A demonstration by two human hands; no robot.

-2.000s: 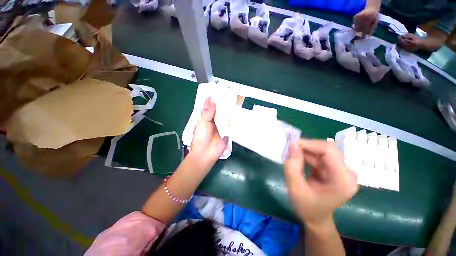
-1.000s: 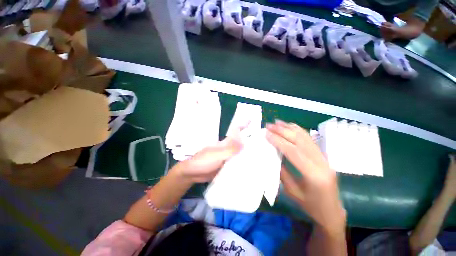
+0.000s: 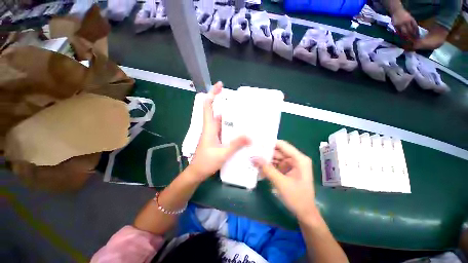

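A flat white card with rounded corners and small black print is held up in front of me over the green bench. My left hand grips its left side, thumb across the face. My right hand holds its lower right edge, thumb on the front and fingers behind. Whether it is one card or several together I cannot tell. A stack of similar white cards lies behind my left hand, partly hidden by it and the held card.
White retail boxes stand in an overlapping row at right. Crumpled kraft paper and loose pale bands lie at left. A grey post rises behind the stack. Bagged products line the far belt; another worker's hands are beyond.
The white pieces, low and fanned between my hands a second ago, are now raised as one upright face. My left hand has moved up and left, in front of the stack.
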